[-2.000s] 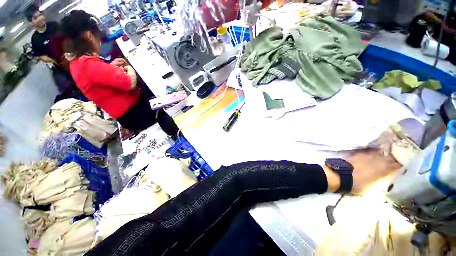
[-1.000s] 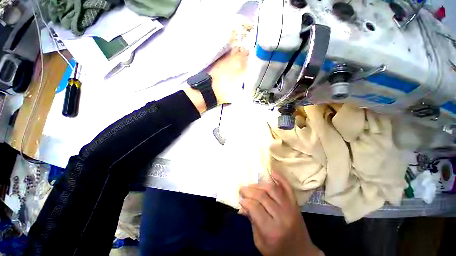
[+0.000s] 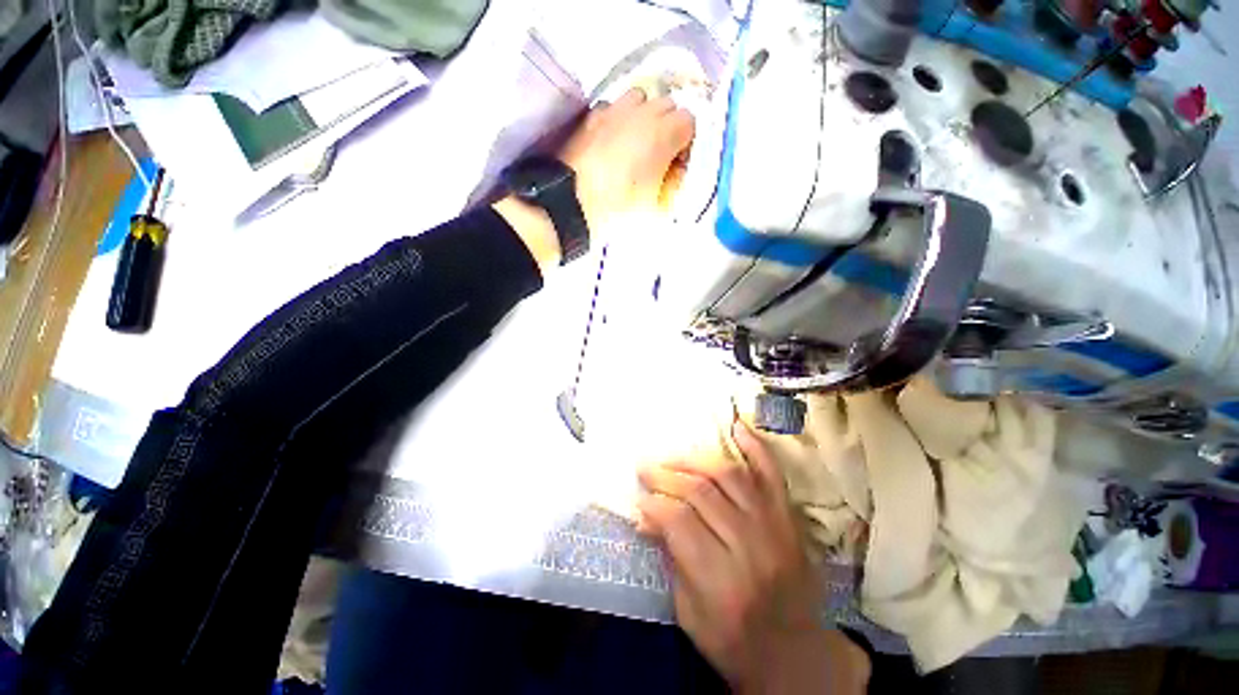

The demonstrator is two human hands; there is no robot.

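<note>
The cream knit garment piece [image 3: 951,509] lies bunched under and right of the sewing machine's head [image 3: 870,149]. Its part left of the needle area [image 3: 781,360] is washed out by glare. My left hand [image 3: 632,149] rests beyond the needle area, left of the machine head, fingers bent over pale fabric; whether it grips is unclear. My right hand [image 3: 734,543] lies on the cream fabric at the table's front, fingers together and fingertips just below the dark tension knob [image 3: 780,411]. Whether it pinches the fabric is hidden.
A black and yellow screwdriver [image 3: 136,272] lies at left. White paper with a dark green patch [image 3: 272,129] and an olive green garment [image 3: 408,21] are at back left. A small dark hooked piece [image 3: 571,416] lies left of the needle. A ruler strip [image 3: 598,554] runs along the front.
The view has swung from the room on the left to the machine. Since one second ago, my left hand has changed its pose and sits more bent; my right fingers lie flatter on the fabric.
</note>
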